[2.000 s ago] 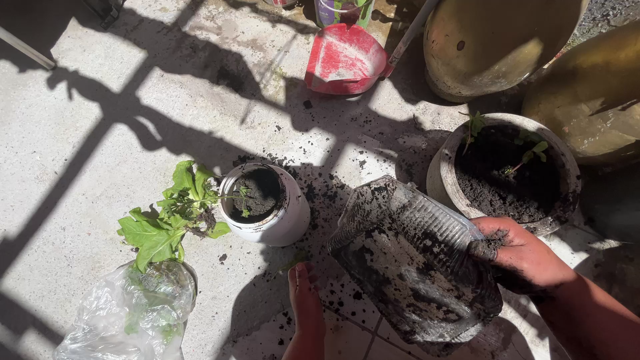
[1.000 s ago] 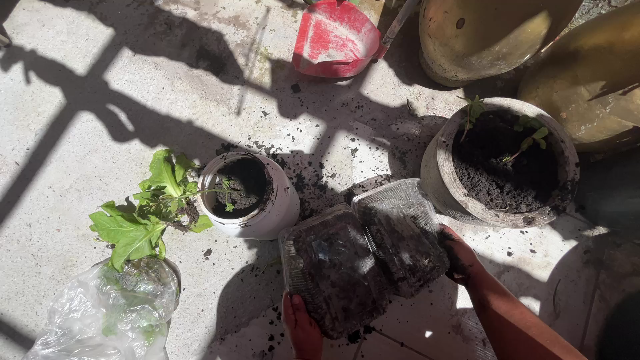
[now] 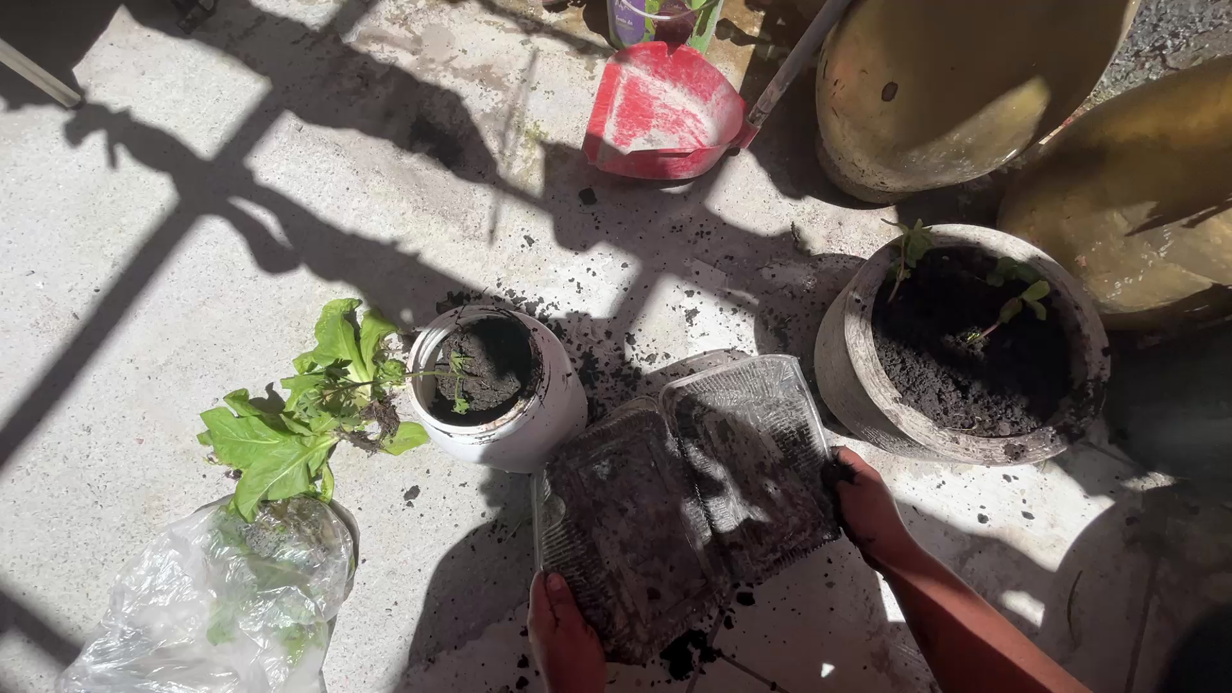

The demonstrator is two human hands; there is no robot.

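Observation:
An open clear plastic clamshell container, smeared inside with dark soil, is held between both hands over the floor. My left hand grips its lower left edge, fingers partly hidden. My right hand, soil on its fingertips, grips the right edge. Just above and left of it stands a white plastic jar with soil and a small seedling. To the right is a round grey pot with dark soil and small seedlings. Leafy green plants lie left of the jar.
A clear plastic bag with greenery lies at lower left. A red dustpan with a handle is at the top, near a purple and green bucket. Large yellowish basins stand at upper right. Soil crumbs are scattered on the concrete floor.
My left hand, apart from the container two seconds ago, has taken hold of its left side. The container, seen from its outside or folded earlier, now lies spread open between both hands.

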